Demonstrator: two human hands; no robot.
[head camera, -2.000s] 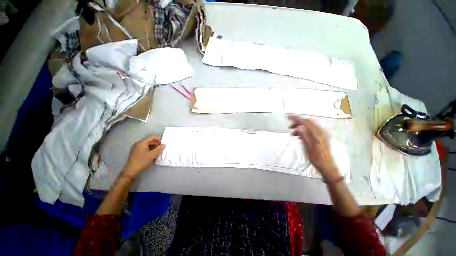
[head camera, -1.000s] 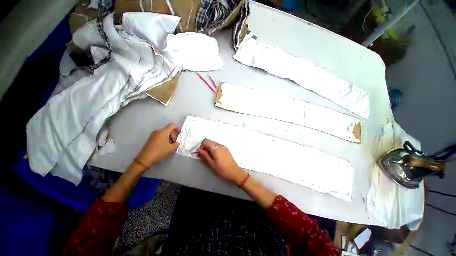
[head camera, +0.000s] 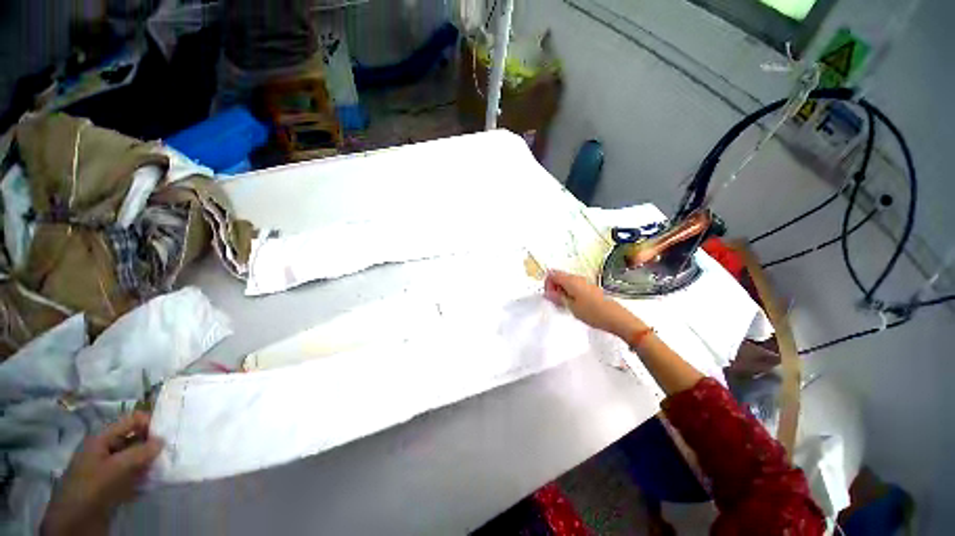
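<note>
A long white fabric strip stretches across the front of the pale table, over part of the cardboard template. My left hand grips its left end at the fingertips, low at the left. My right hand holds its far right end near the iron. The cardboard template lies behind the strip, its brown end patch showing by my right hand. Another white strip lies farther back. A red-pink stick end shows faintly beside the template's left end.
The iron stands at right on a white cloth, with black cords beyond. A brown and plaid garment heap and crumpled white cloth lie at left. The table's far edge and a person's lower body show behind.
The view has swung up and to the right. My hands have moved apart to opposite ends of the front strip, which now overlaps the template.
</note>
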